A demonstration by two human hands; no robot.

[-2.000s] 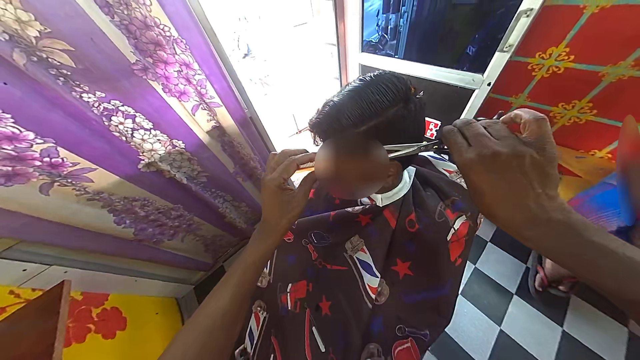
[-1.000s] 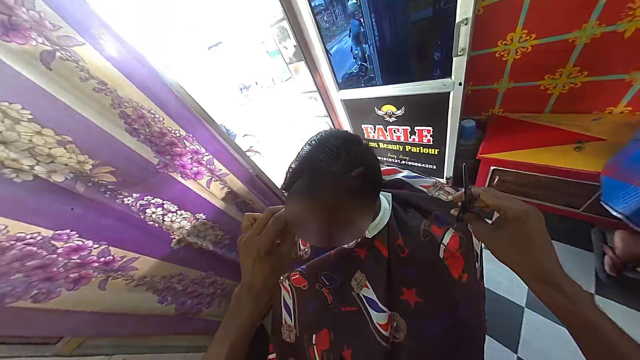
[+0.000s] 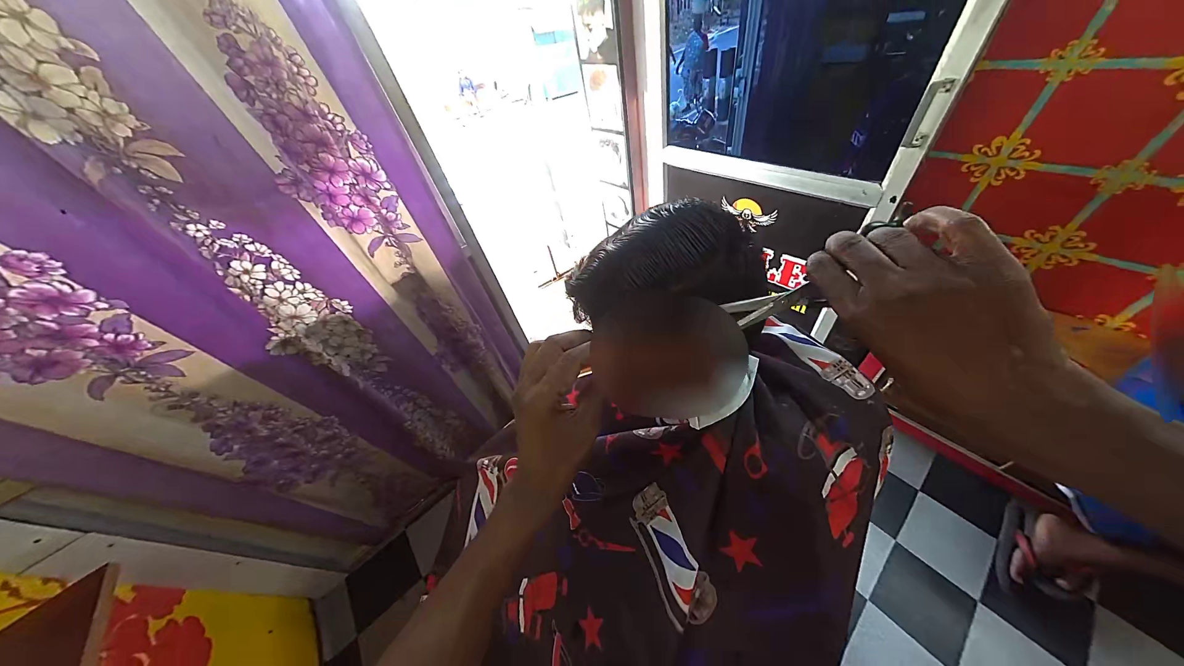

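A seated person wears a dark barber's cape (image 3: 703, 518) printed with barber poles and red stars, with a white neck strip (image 3: 731, 400) at the collar. My right hand (image 3: 943, 287) grips hair scissors (image 3: 772, 303), whose blades point left at the side of the person's dark, combed hair (image 3: 666, 254). The blades look slightly parted. On the other side of the head, my left hand (image 3: 555, 398) has its fingertips near the side of the face. Whether it holds something small is hidden by the fingers.
A purple floral curtain (image 3: 277, 259) hangs at the left beside a bright doorway. Behind the head stands a glazed door with a dark lower panel (image 3: 703, 190). Red patterned wall covering (image 3: 1045, 139) is at the right. Another person's foot (image 3: 1054, 550) rests over the checkered floor (image 3: 934, 555).
One second ago the scissors were upright, away from the hair at the right; now their blades are back beside the head. My left hand remains near the face. The view has shifted.
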